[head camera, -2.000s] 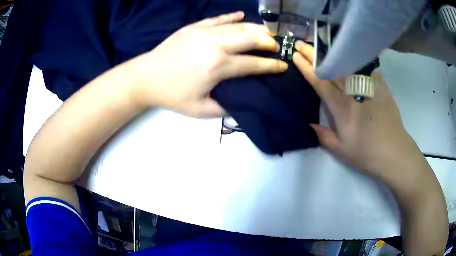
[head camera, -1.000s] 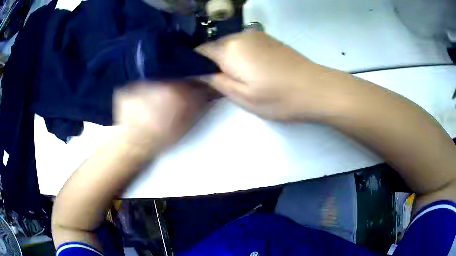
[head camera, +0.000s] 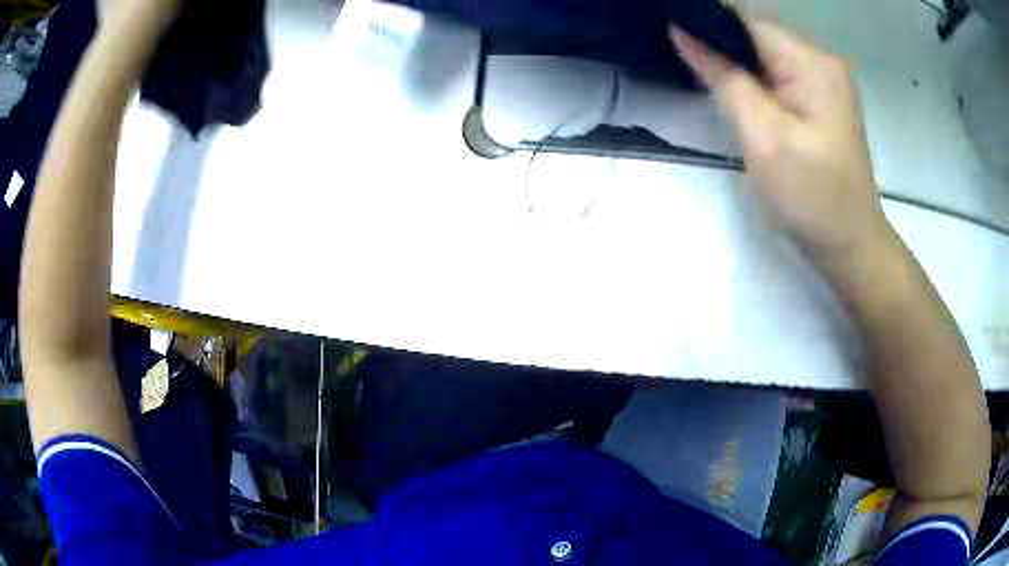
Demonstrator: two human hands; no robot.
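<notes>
Dark navy cloth (head camera: 586,24) stretches along the top edge of the view, partly cut off. My right hand (head camera: 791,122) is at the upper right and grips the cloth's right end between thumb and fingers. My left hand (head camera: 135,13) is at the top left, mostly cut off by the frame edge, beside a hanging dark cloth part (head camera: 208,66); its fingers are not visible. The presser foot and needle are not in view.
The white table (head camera: 443,265) has a curved front edge. A bed slot with a rounded metal corner (head camera: 482,135) lies below the cloth, with thin loose threads (head camera: 531,182) by it. A yellow-tan tag (head camera: 155,385) shows below the table at left.
My hands have moved far apart, the left to the top left and the right to the upper right. The cloth has moved up, away from the table's front, uncovering the bed slot.
</notes>
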